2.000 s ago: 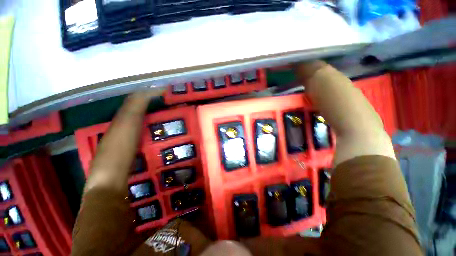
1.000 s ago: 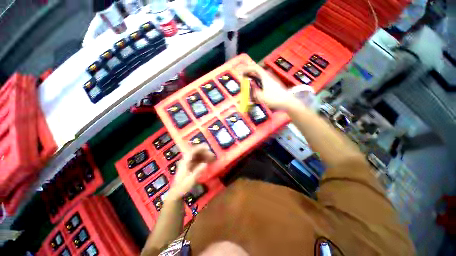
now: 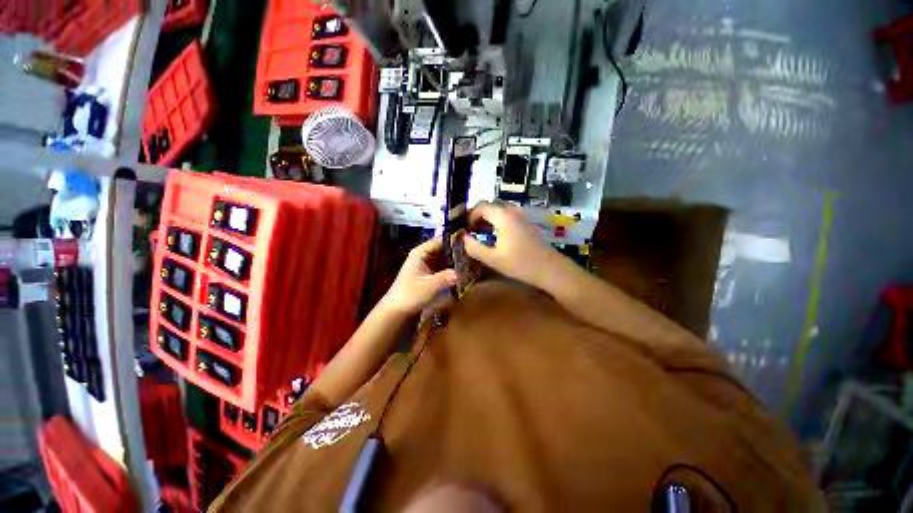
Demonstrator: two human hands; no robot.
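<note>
My left hand [image 3: 422,279] and my right hand [image 3: 504,240] meet just in front of the machine's front edge. Between their fingertips they hold a long, narrow black opened device [image 3: 462,178], upright in the picture, its far end over the pale machine bed [image 3: 408,180]. The lower part of the device is partly hidden by the fingers. On the bed, the right fixture [image 3: 539,170] bears a dark device with a light window. The left fixture [image 3: 423,120] also has a dark piece at it, too small to tell exactly.
A high stack of red-orange trays [image 3: 252,301] with black devices stands at the left. A round fan [image 3: 338,137] stands between another tray [image 3: 268,52] and the machine. An open cardboard box [image 3: 691,263] is below right. A shelf [image 3: 122,261] runs along the left.
The view has turned right towards the machine. My hands have let go of the tray, which was at the centre, and now hold a device. The tray stack now shows at the left.
</note>
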